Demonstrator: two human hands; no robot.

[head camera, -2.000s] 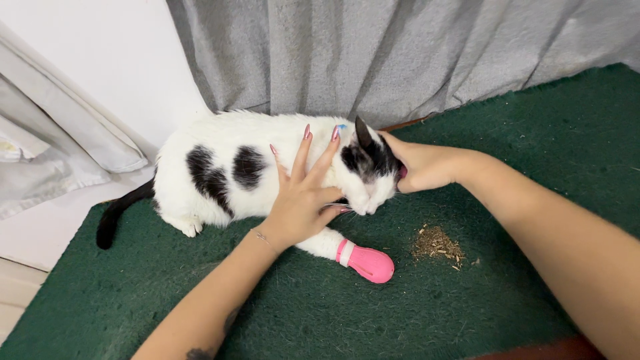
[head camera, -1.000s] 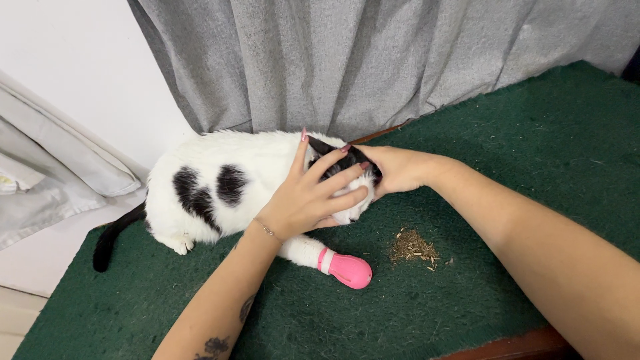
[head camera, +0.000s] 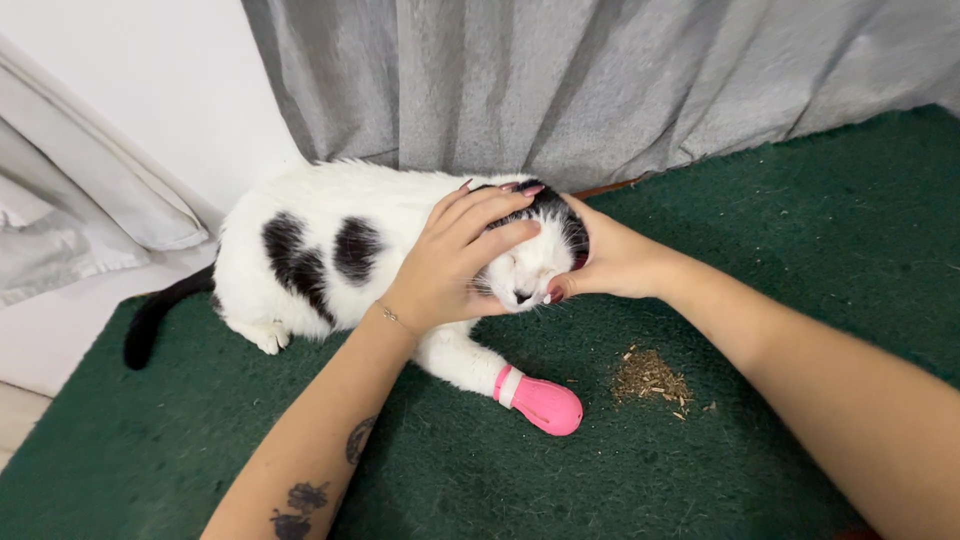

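A white cat with black patches [head camera: 315, 225] lies on its side on green carpeting, its eyes closed. My left hand [head camera: 457, 255] cups the cat's head from the left, fingers over the crown and thumb across the brow. My right hand [head camera: 611, 255] holds the other side of the head, with its thumb beside the muzzle. Both ears are hidden or hard to make out. On the outstretched front paw is a pink rubber boot [head camera: 551, 405] with a white strap [head camera: 510, 386].
Dried plant bits [head camera: 651, 377] lie in a small heap right of the boot. A grey curtain [head camera: 487, 82] hangs behind the cat, and a pale cloth [head camera: 82, 180] hangs at the left. The green carpeted surface [head camera: 187, 427] has an edge at the left.
My left hand, spread at the cat's neck and cheek two seconds ago, has moved onto its head. The cat's face, mostly covered one second ago, now shows between my hands.
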